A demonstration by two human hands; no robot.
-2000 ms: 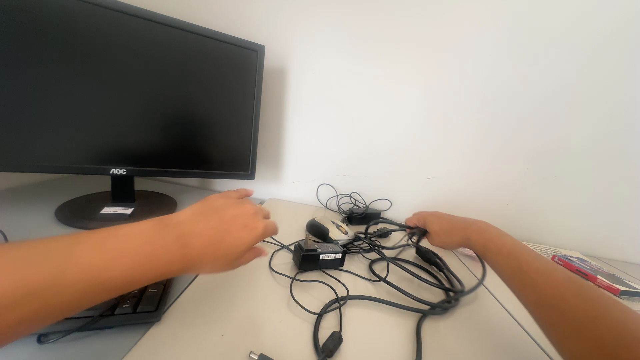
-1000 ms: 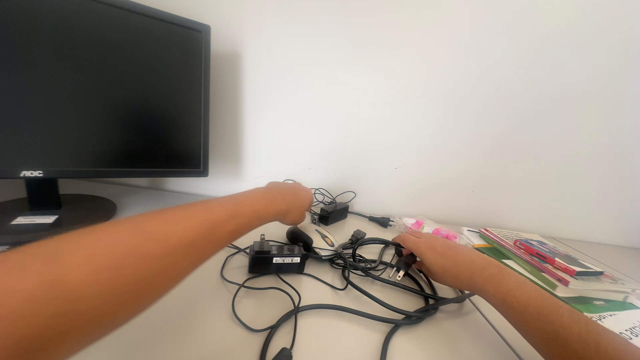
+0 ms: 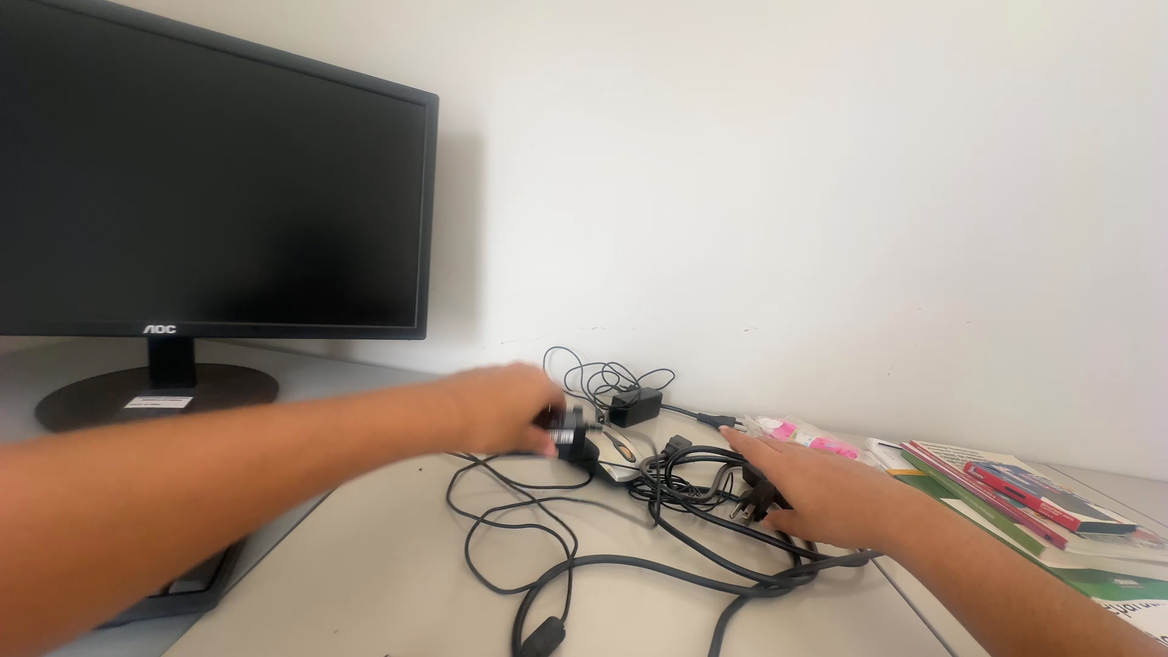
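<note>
My left hand (image 3: 513,409) grips a black power adapter (image 3: 568,436) with a white label, raised a little at the near side of a grey computer mouse or similar device (image 3: 620,452). My right hand (image 3: 821,484) rests with fingers spread at the right side of a tangle of thick black power cables (image 3: 666,564), beside a black plug (image 3: 750,506) with metal prongs; its palm side is hidden. Thin black cord (image 3: 525,502) loops across the desk below my left hand. Behind, near the wall, lies another black adapter (image 3: 636,406) with coiled thin wire.
An AOC monitor (image 3: 219,182) stands at the left on a round base (image 3: 228,388). A keyboard (image 3: 196,584) lies partly behind my left forearm. At the right are stacked books (image 3: 1004,502) and a clear bag with pink items (image 3: 808,438). A white wall (image 3: 776,210) stands behind the desk.
The labelled adapter lay on the desk a second ago and is now in my left hand. My left hand has come back from near the rear adapter. My right hand stays by the cable tangle.
</note>
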